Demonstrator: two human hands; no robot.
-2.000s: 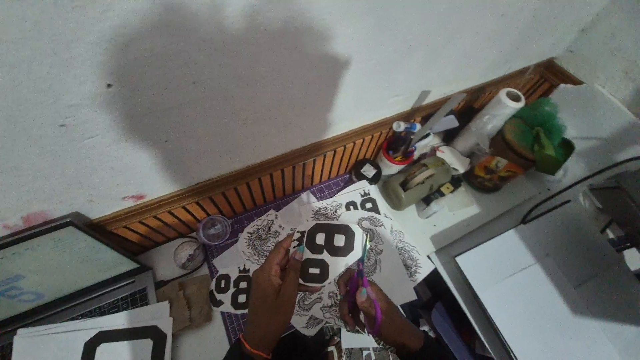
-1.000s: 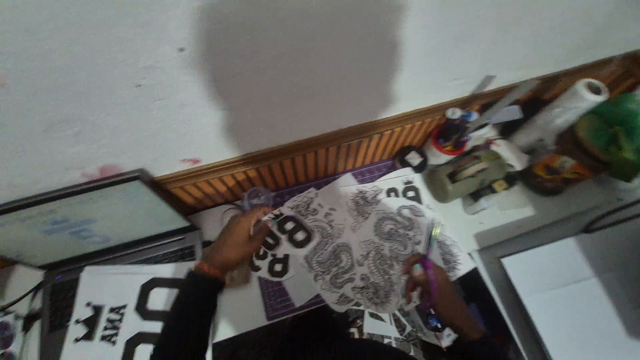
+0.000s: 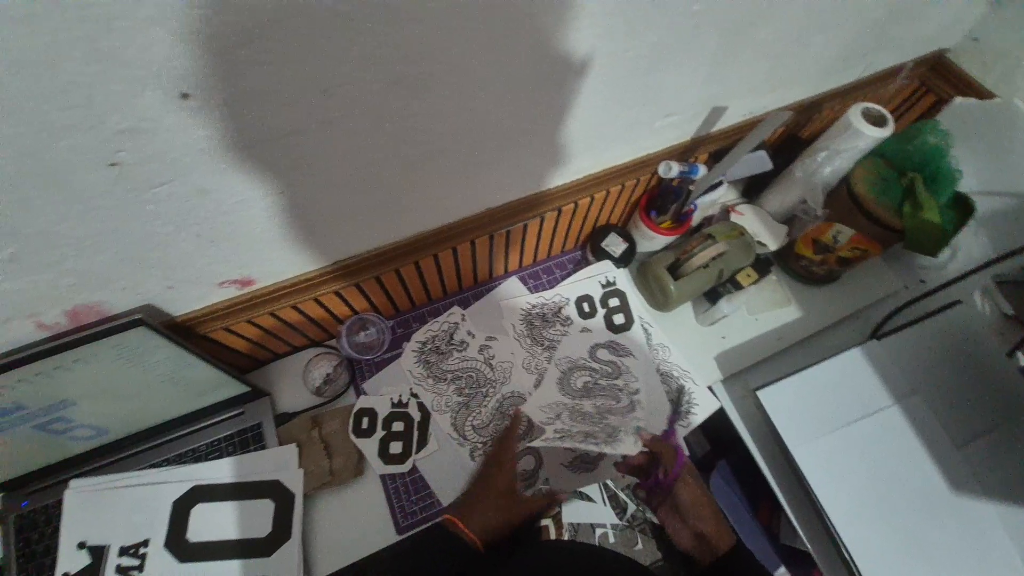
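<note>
My left hand (image 3: 504, 488) lies over the lower edge of the dragon-print sheets, fingers apart, touching paper; a firm hold cannot be seen. With my right hand (image 3: 668, 484) I hold scissors with purple handles (image 3: 662, 472), and its fingers are at the lower corner of a cut sheet with a dragon drawing (image 3: 596, 384). Another dragon cutout (image 3: 464, 384) lies to the left. Small cutouts with black numerals and a crown (image 3: 392, 432) rest left of my left hand. A printed sheet with similar numerals (image 3: 604, 308) lies at the back of the pile.
A purple cutting mat (image 3: 408, 500) lies beneath the papers. At the left are a laptop (image 3: 136, 392) and large printed sheets (image 3: 232, 520). A tape dispenser (image 3: 696, 264), a pen cup (image 3: 660, 228) and a plastic roll (image 3: 832, 156) stand at the back right. A grey machine bearing white paper (image 3: 888, 448) is at the right.
The numeral cutouts, held in my left hand earlier, now lie left of the dragon sheets. My left hand has let go of them and moved right to the lower edge of the pile.
</note>
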